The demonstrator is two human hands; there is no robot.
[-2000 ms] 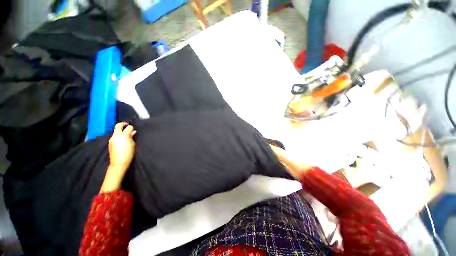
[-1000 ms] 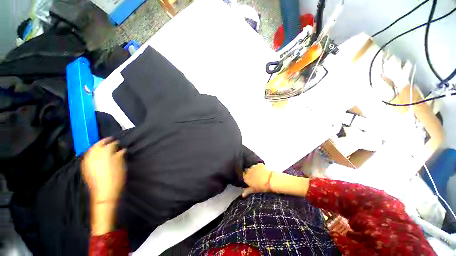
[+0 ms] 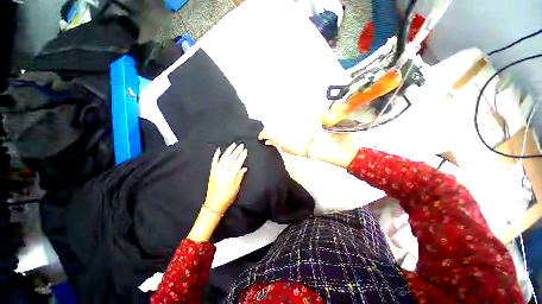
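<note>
A black garment (image 3: 172, 178) lies over the white pressing table cover (image 3: 279, 65). A flat, straight-edged black panel (image 3: 199, 95) of it extends toward the far side of the table. My left hand (image 3: 226, 181) lies on the garment near its middle, fingers slightly apart and pointing away from me. My right hand (image 3: 288, 142) is at the garment's right edge, with its fingertips on the cloth there. The fingertips are partly washed out, and whether they pinch the edge is hard to see. The steam iron (image 3: 368, 98), with an orange handle, stands on the table to the right.
A blue long edge (image 3: 124, 110) stands left of the table, beside a heap of black garments (image 3: 71, 113). A dark hose (image 3: 407, 29) rises from the iron. A ribbed blue-green hose (image 3: 385, 24) and red object (image 3: 366, 38) are beyond. A cardboard box (image 3: 523, 148) is at right.
My left hand has moved right onto the middle of the garment. My right hand has moved from the near right corner up to the garment's far right edge. The rounded bulge of cloth has flattened.
</note>
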